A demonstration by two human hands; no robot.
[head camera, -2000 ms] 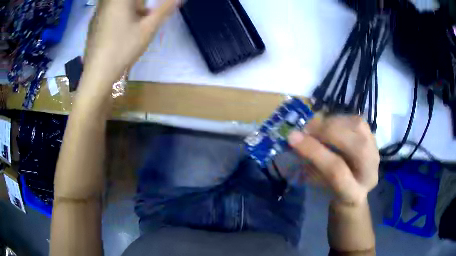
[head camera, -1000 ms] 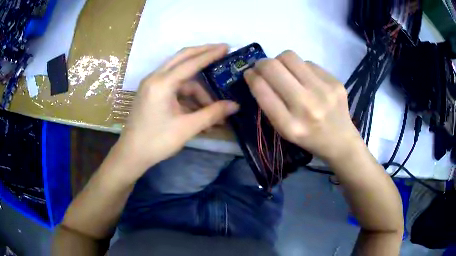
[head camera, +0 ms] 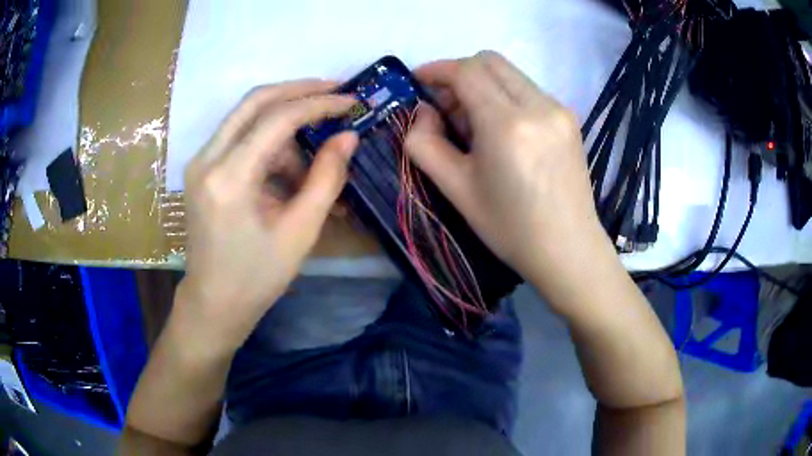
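A black plastic housing is held tilted over the bench's front edge, its open side facing me. A blue circuit board lies across its far end. Thin red and dark lead wires run from the board along the housing towards its near end. My left hand grips the housing's left side, with thumb and fingertips at the board's left part. My right hand holds the right side near the board's right end, its fingertips partly hidden.
A bundle of black cables with metal plugs lies at the right, near a black box with a red light. A white sheet covers brown cardboard. A dark flat piece lies left. A blue crate stands below.
The board, first held in my right hand, is now at the housing's far end. The housing was picked up from the bench. Since one second ago, my left fingers moved onto the board.
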